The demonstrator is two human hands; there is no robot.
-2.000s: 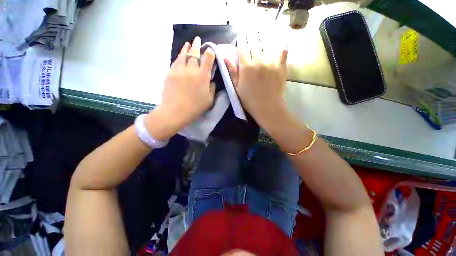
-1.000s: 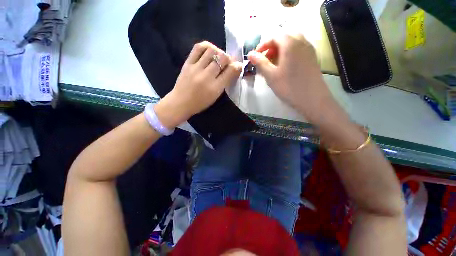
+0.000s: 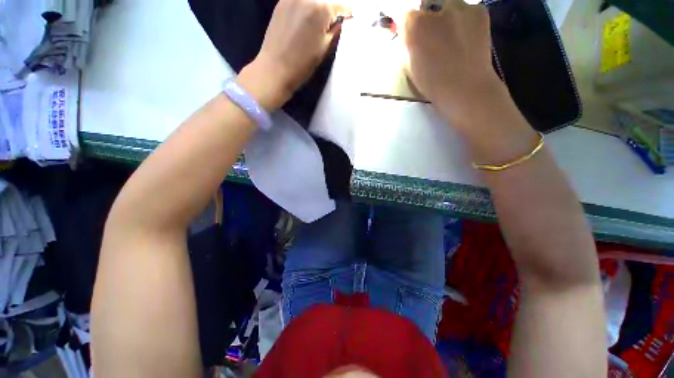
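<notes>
My left hand (image 3: 301, 40) is at the top edge of the view, fingers curled at the right edge of a black fabric panel (image 3: 233, 26); it pinches the fabric there. A pale panel (image 3: 284, 166) shows below my wrist and hangs over the table's front edge, with a black part (image 3: 336, 166) beside it. My right hand (image 3: 449, 55) is at the top, right of a bright glare, its fingers bent and partly cut off. What its fingertips hold cannot be told. A small dark and red spot (image 3: 386, 23) shows between the hands.
A smartphone (image 3: 536, 70) lies right of my right hand, partly covered by it. A yellow label (image 3: 615, 42) and a blue-green tool (image 3: 645, 153) are farther right. Stacked pale pieces (image 3: 37, 44) and a printed bag (image 3: 48, 125) are at left. The table's green edge (image 3: 421, 193) crosses below.
Both hands have moved up toward the top edge of the view. The black panel has shifted up with my left hand, and the pale panel now shows below my wrist.
</notes>
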